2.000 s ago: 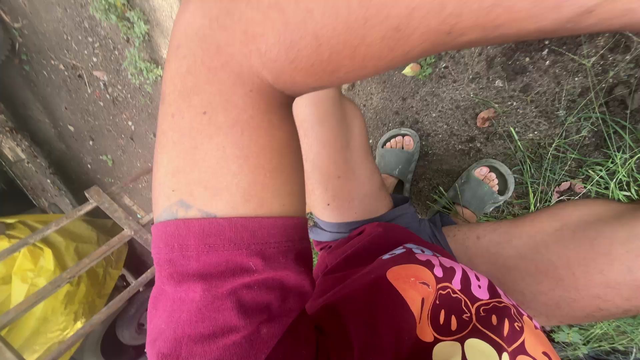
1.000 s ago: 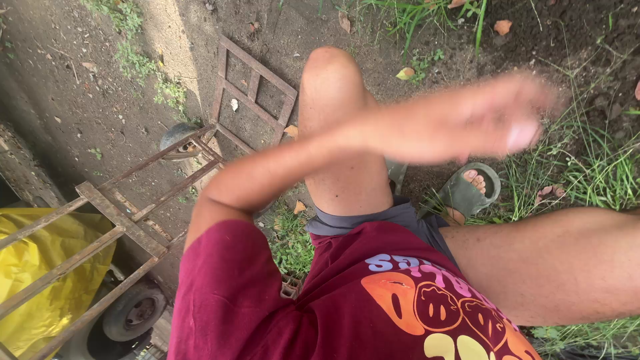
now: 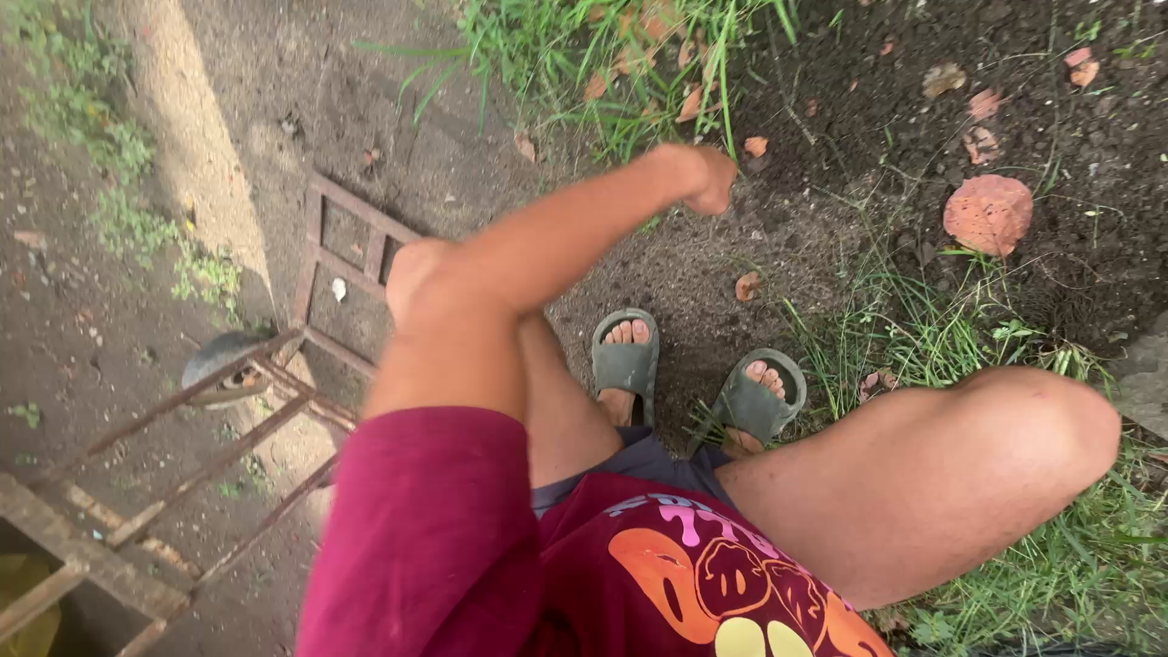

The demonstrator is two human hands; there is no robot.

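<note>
My left hand (image 3: 712, 181) is stretched out over bare soil, at the lower edge of a tuft of green grass (image 3: 584, 78) with dry leaves in it. The hand is bent down at the wrist and looks curled, and a grass blade passes right by it. Its fingertips are hidden from view, so whether it grips anything cannot be told. A small orange-brown dry leaf (image 3: 756, 146) lies just right of the hand. My right hand is out of view.
My feet in green slides (image 3: 628, 360) stand on the soil. A rusty metal frame cart (image 3: 219, 461) with a wheel (image 3: 224, 365) is at the left. A round reddish leaf (image 3: 988, 215) and more grass (image 3: 912, 338) lie at the right, near a grey stone (image 3: 1145, 374).
The view has shifted, showing more ground ahead. My left hand, blurred above the slides a second ago, is now by the grass tuft. Two seconds ago it was outside the frame.
</note>
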